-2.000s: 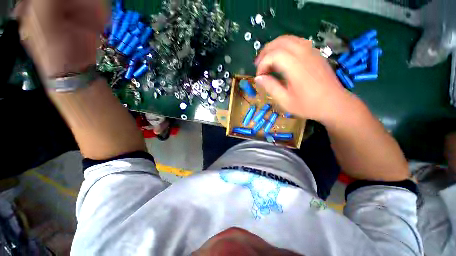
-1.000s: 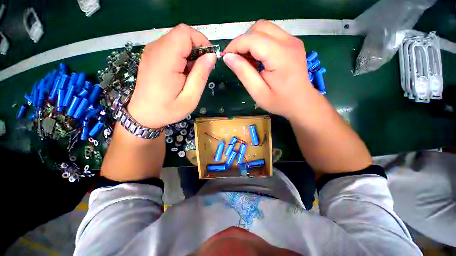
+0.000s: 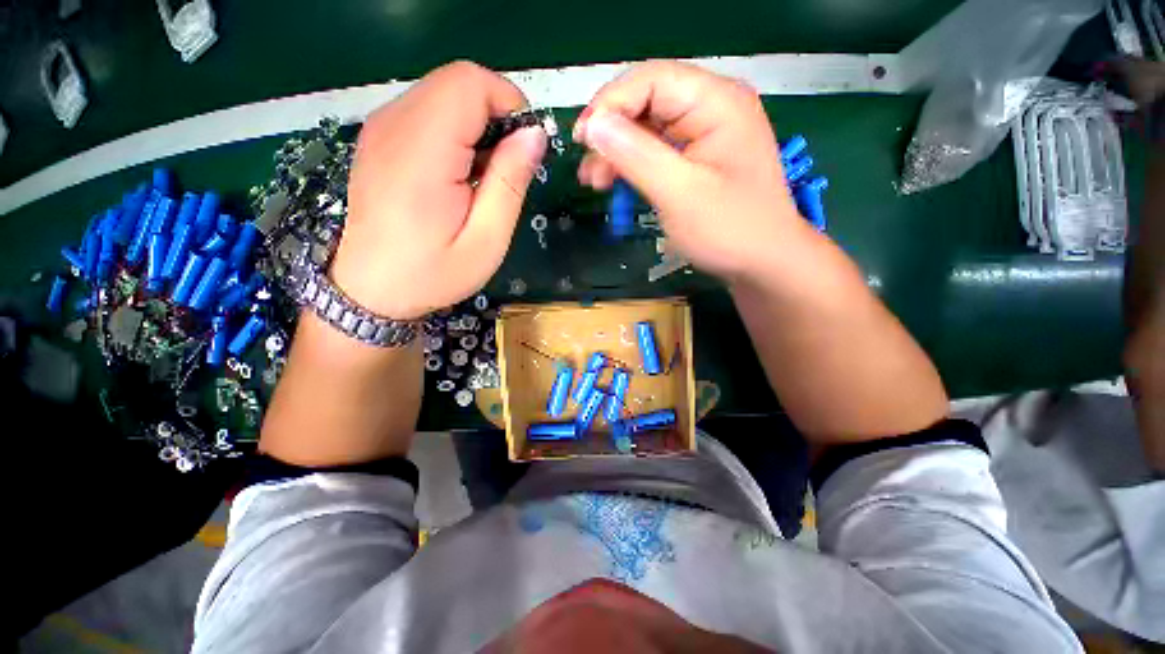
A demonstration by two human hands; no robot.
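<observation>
My left hand (image 3: 428, 192) pinches a small dark circuit board (image 3: 516, 124) with a pale end between thumb and fingers. My right hand (image 3: 709, 166) is just to its right, a small gap apart, with thumb and fingertips closed on something tiny, probably a lead end. A blue battery cell (image 3: 622, 208) hangs just below the right fingertips, slightly blurred. The parts box (image 3: 507, 383) lies below the hands at the near bench edge and holds several blue cells with thin wires.
Blue cells with wires (image 3: 179, 243) are heaped at left, beside a tangled board bundle (image 3: 307, 179) and scattered discs (image 3: 454, 358). More blue cells (image 3: 809, 192) lie right of my right hand. A plastic bag (image 3: 977, 96) and stacked white housings (image 3: 1071, 173) are upper right. Another person's arm (image 3: 1143, 256) shows at the right edge.
Both hands came together over the bench above the box. Since one second ago, my right hand has drawn slightly right from the board, and a hanging blue cell now shows beneath it.
</observation>
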